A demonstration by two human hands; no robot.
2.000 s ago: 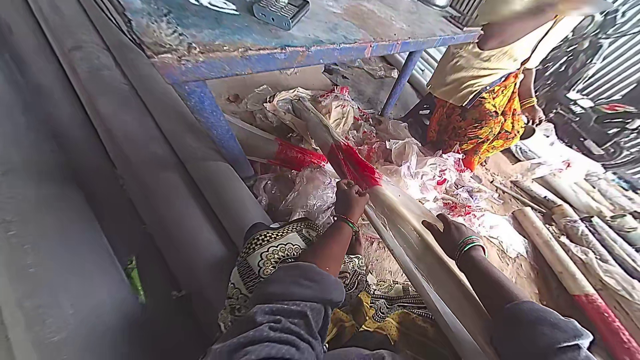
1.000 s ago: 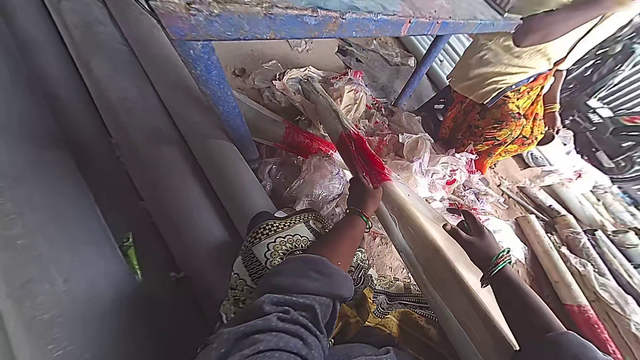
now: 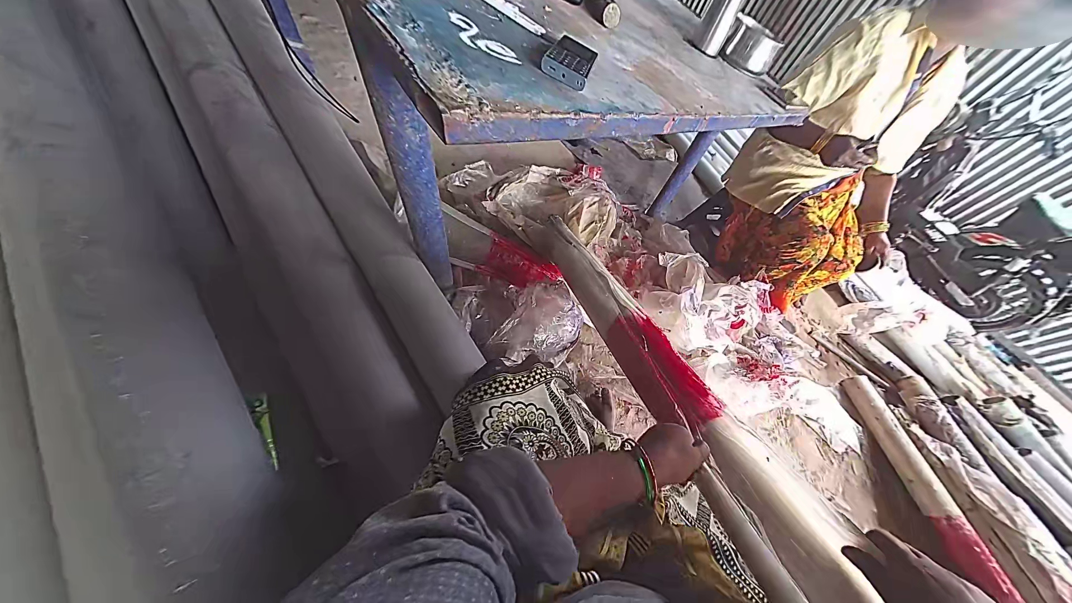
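Observation:
A long roll wrapped in clear plastic film (image 3: 779, 469) slants from the centre to the bottom right, with a red band (image 3: 662, 368) around it. My left hand (image 3: 674, 454) is closed on the film at the roll's near side, just below the red band. My right hand (image 3: 909, 569) lies against the roll's far side at the bottom edge; its fingers are partly cut off, so its grip is unclear. Patterned cloth (image 3: 523, 419) covers my lap beside the roll. Crumpled plastic film (image 3: 544, 322) lies beyond it.
A blue metal table (image 3: 586, 126) stands ahead, bearing a small dark metal block (image 3: 569, 61) and a steel pot (image 3: 751, 43). Large grey pipes (image 3: 335, 209) run along the left. A person (image 3: 837, 142) is at the table's right end. More wrapped rolls (image 3: 904, 444) lie at right.
My right hand has moved down along the roll toward the bottom edge. My left hand stays near the red band. The view has shifted, showing more of the tabletop.

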